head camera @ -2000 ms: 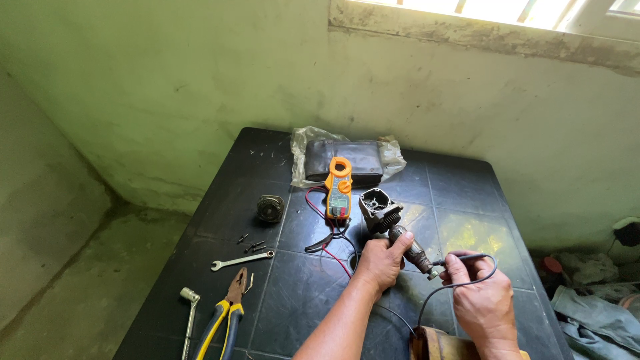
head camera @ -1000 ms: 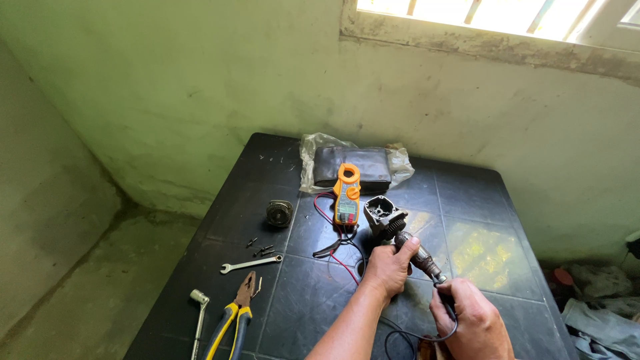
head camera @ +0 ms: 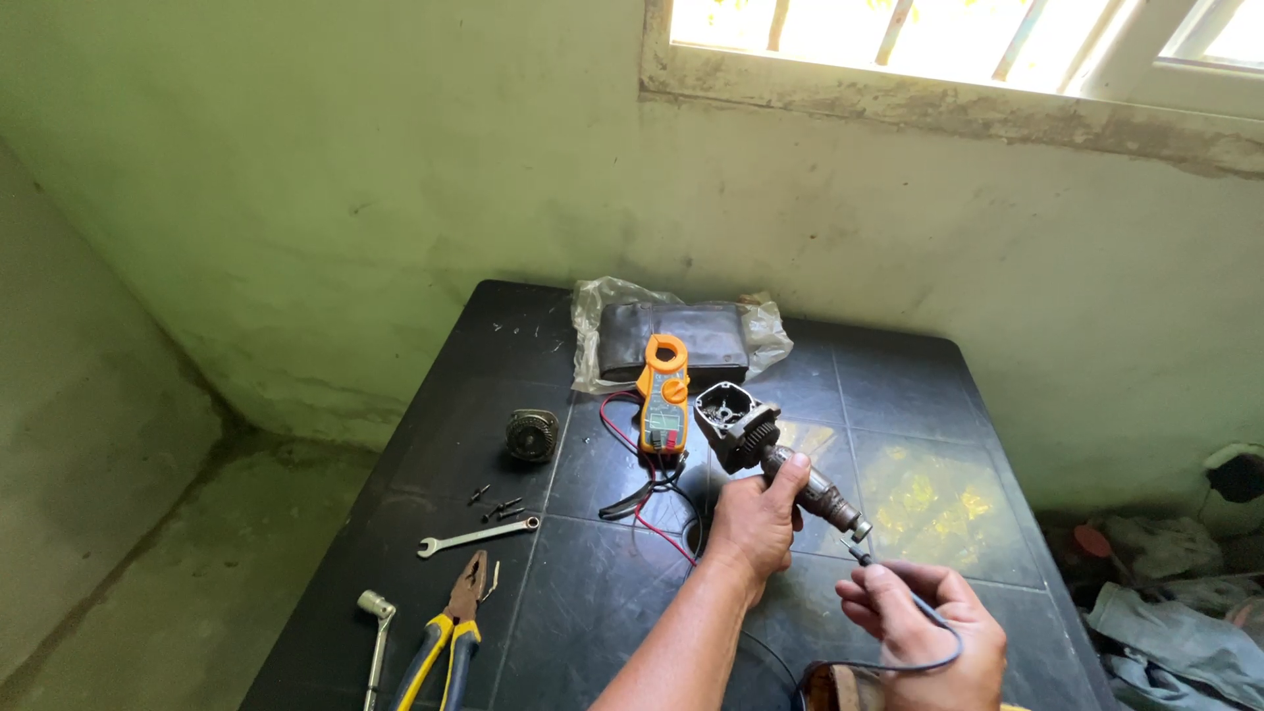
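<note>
My left hand [head camera: 755, 523] grips the armature [head camera: 805, 484] of a power tool, which has a metal gear housing [head camera: 733, 420] at its upper end. In my right hand [head camera: 923, 622] is a black test probe [head camera: 861, 555], its tip close to the armature's lower end; whether they touch cannot be told. The probe's black lead loops around the right hand. An orange clamp meter [head camera: 666, 395] lies beyond my left hand with red and black leads plugged in. A round metal part in a square flange [head camera: 531, 435] sits to the left.
Several screws [head camera: 502, 509], a combination wrench [head camera: 479, 537], yellow-handled pliers [head camera: 456, 632] and a socket wrench [head camera: 377, 642] lie at the table's left. Behind the meter rests a black case [head camera: 711, 331] on clear plastic. A brownish object [head camera: 834, 686] is at the near edge. Cloths [head camera: 1165, 632] lie right of the table.
Since the last frame, my right hand has shifted slightly, and the probe shows more plainly at the armature's lower end. The left hand keeps hold of the armature.
</note>
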